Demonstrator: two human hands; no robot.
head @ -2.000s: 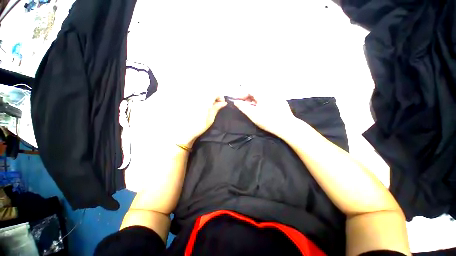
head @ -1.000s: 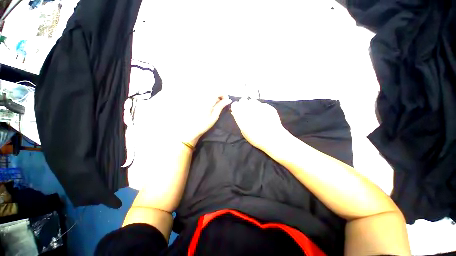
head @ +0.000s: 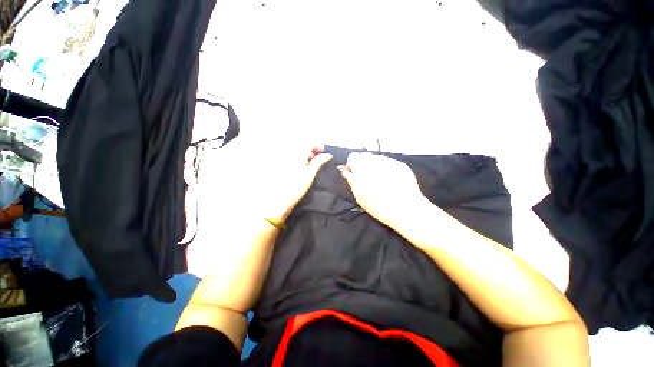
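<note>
A black garment [head: 459, 190] lies over the table's front edge and the lap, its straight doubled edge towards the back. My left hand [head: 315, 168] pinches the left end of that edge, thumb on top. My right hand [head: 376, 175] lies on the cloth just to the right, fingers curled. A thin dark point sticks up past the right hand, perhaps a small tool held in it; the rest is hidden. A small dark loop [head: 350, 213] lies on the cloth below the hands. Both hands are overexposed, so finger detail is poor.
A long black garment stack [head: 107, 172] lies along the left side of the white table [head: 358, 64], with a black and white strap loop [head: 231, 123] beside it. A crumpled black pile [head: 602, 143] lies on the right. A red-edged apron [head: 330, 314] is at the lap; blue floor [head: 143, 322] shows lower left.
Since two seconds ago, my right hand has drawn back from the edge and right, and more of the garment's top edge shows. My left hand still holds the corner. The whole view has shifted slightly.
</note>
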